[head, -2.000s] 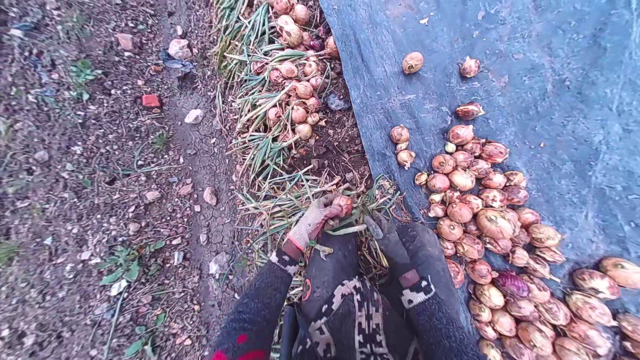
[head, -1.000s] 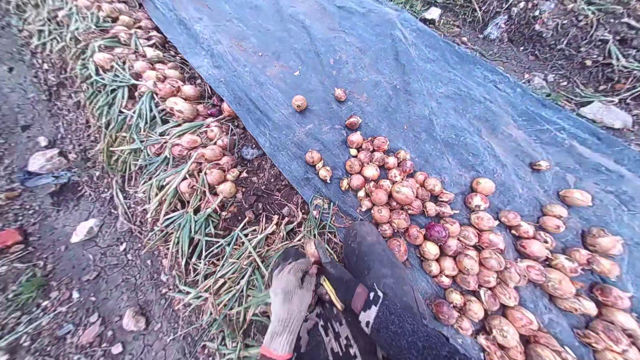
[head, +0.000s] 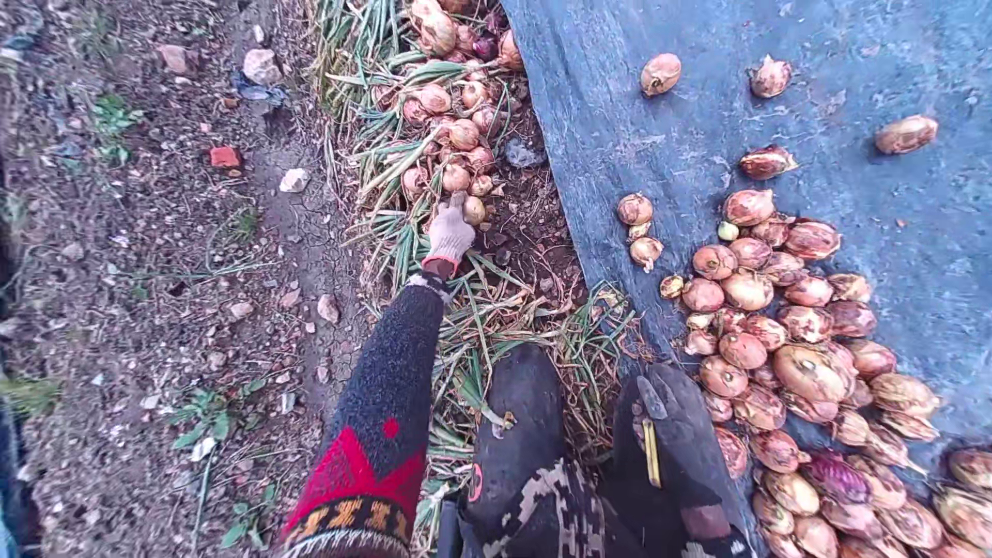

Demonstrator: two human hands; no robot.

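My left hand (head: 451,232), in a pale knitted glove, reaches forward to the row of pulled onions (head: 463,134) with long green leaves. Its fingertips touch the onions at the near end of the row; whether they have closed on one is hidden. Over my right thigh, my right hand (head: 673,422), in a dark glove, grips a small tool with a yellow handle (head: 651,453); a short grey part shows above it. Right of that hand, many onions with dry brown skins (head: 810,372) lie heaped on a blue-grey sheet (head: 690,163). A purple onion (head: 835,477) is among them.
Cut leaves (head: 504,310) lie around my knees on dark soil. Left of the onion row runs bare ground with a red brick fragment (head: 225,157), a pale stone (head: 294,180) and small weeds (head: 205,418). Several single onions (head: 660,74) lie farther up the sheet.
My left hand has moved forward from near my lap to the onion row. A single onion lies at the upper right of the sheet, where the oldest frame shows none. The view has swung back left.
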